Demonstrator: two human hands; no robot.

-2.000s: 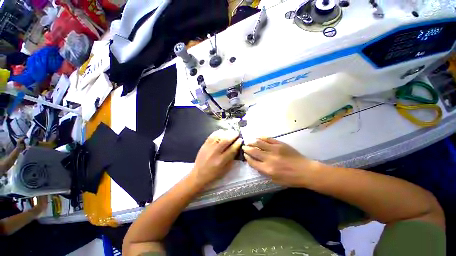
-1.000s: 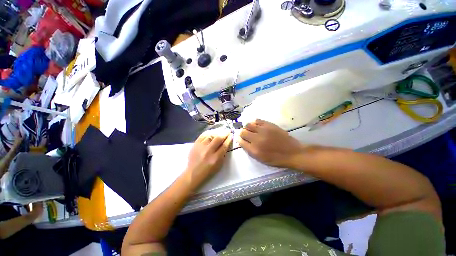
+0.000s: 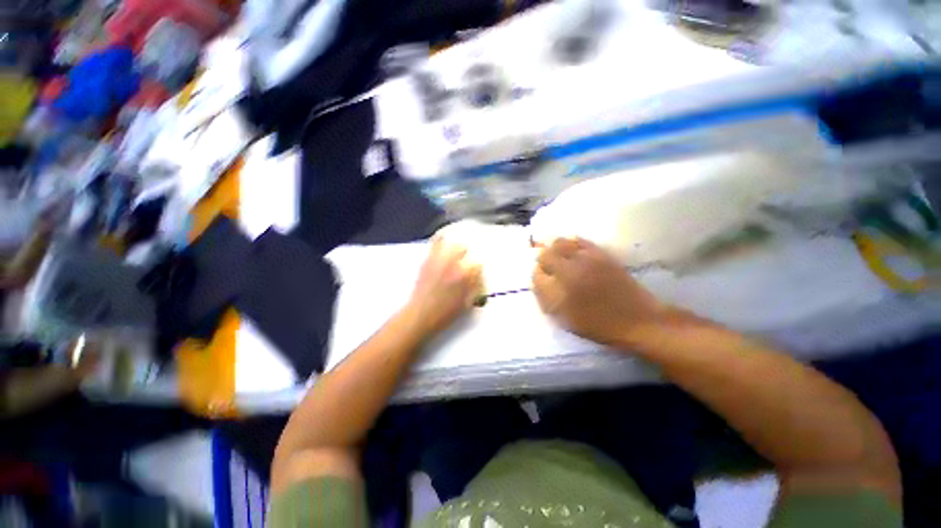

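Observation:
The frame is blurred. The white sewing machine point(image 3: 660, 124) with a blue stripe lies across the top. My left hand point(image 3: 449, 276) is just below and left of the needle area, fingers bent, with a tiny dark bit at its fingertips. My right hand point(image 3: 578, 284) is to the right of it, fingers curled in. The hands are apart, with white table between them. Whether either holds cloth is too blurred to tell. A black panel point(image 3: 397, 211) lies left of the needle area, partly under the machine's left end.
More black panels point(image 3: 284, 294) lie to the left, over an orange-yellow strip point(image 3: 212, 376). A black and white cloth heap point(image 3: 299, 52) is behind. Scissors with a yellow handle point(image 3: 887, 263) and blurred snips point(image 3: 733, 242) lie right. A person's arm point(image 3: 52, 382) shows far left.
The view has shifted and blurred. My hands have moved apart, my right hand a little to the right. The black panel seen two seconds ago at my fingertips now lies farther back, away from my hands.

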